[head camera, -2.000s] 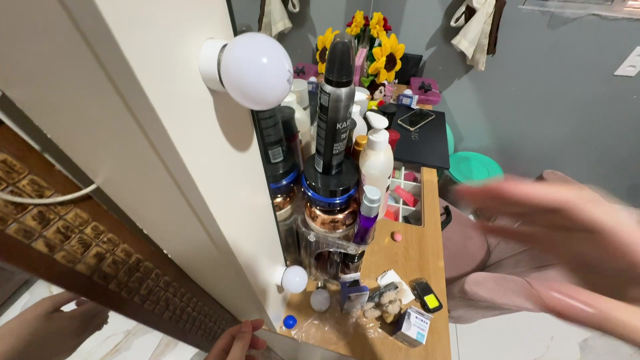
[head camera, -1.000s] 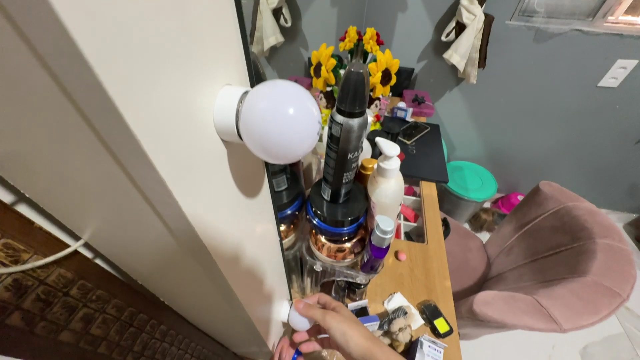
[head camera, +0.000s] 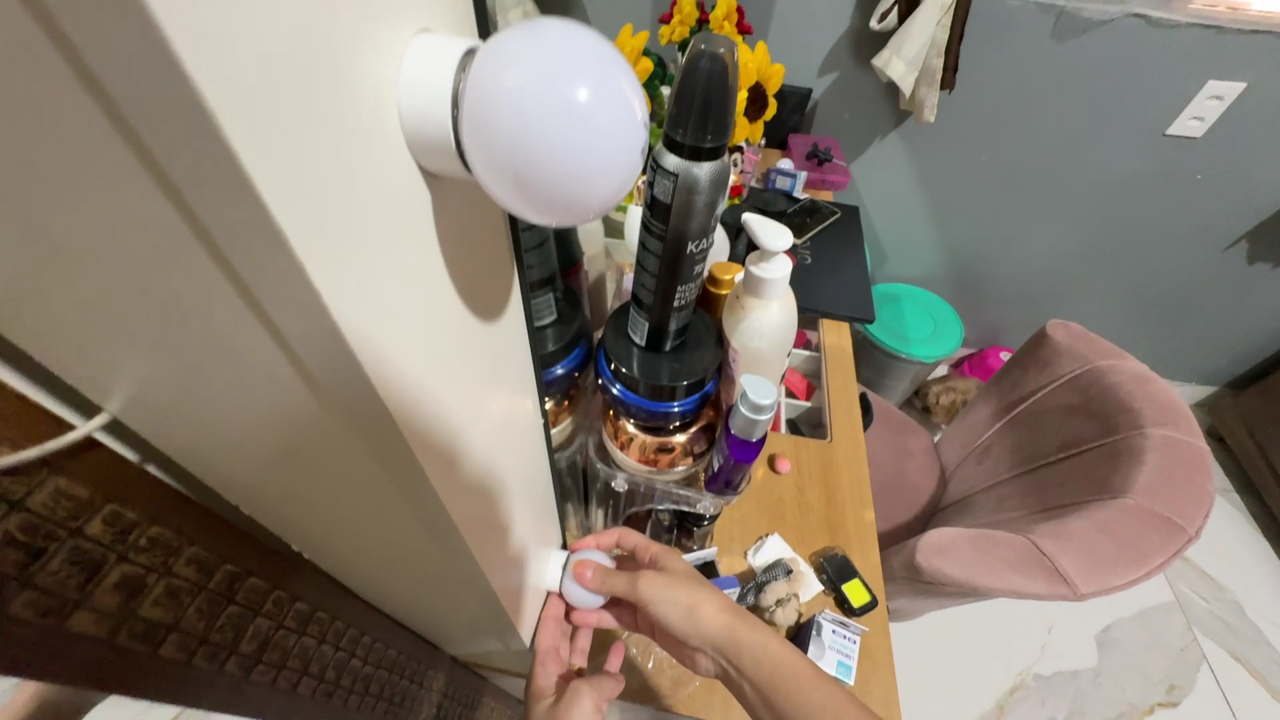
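A small white globe bulb (head camera: 588, 580) sits at a white socket (head camera: 553, 570) low on the mirror's white frame. My right hand (head camera: 665, 600) grips this bulb between thumb and fingers. Just below it, my left hand (head camera: 575, 665) has its fingers apart and raised beside the socket, holding nothing that shows. A larger white globe bulb (head camera: 557, 120) is mounted higher on the same frame. Beside the hands, on the wooden tabletop (head camera: 800, 520), lie a small box (head camera: 832, 645), a black device with a yellow face (head camera: 846, 582) and a beige hair scrunchie or similar soft item (head camera: 780, 600).
Close to the mirror stand a black spray can (head camera: 685, 200), a copper-coloured jar (head camera: 660, 420), a white pump bottle (head camera: 760, 310) and a purple bottle (head camera: 738, 440). A pink upholstered chair (head camera: 1070, 480) and a lidded bin (head camera: 912, 325) are to the right.
My right hand, raised at the right two seconds ago, is now on the small bulb. My left hand has come up close beneath it. The view has shifted.
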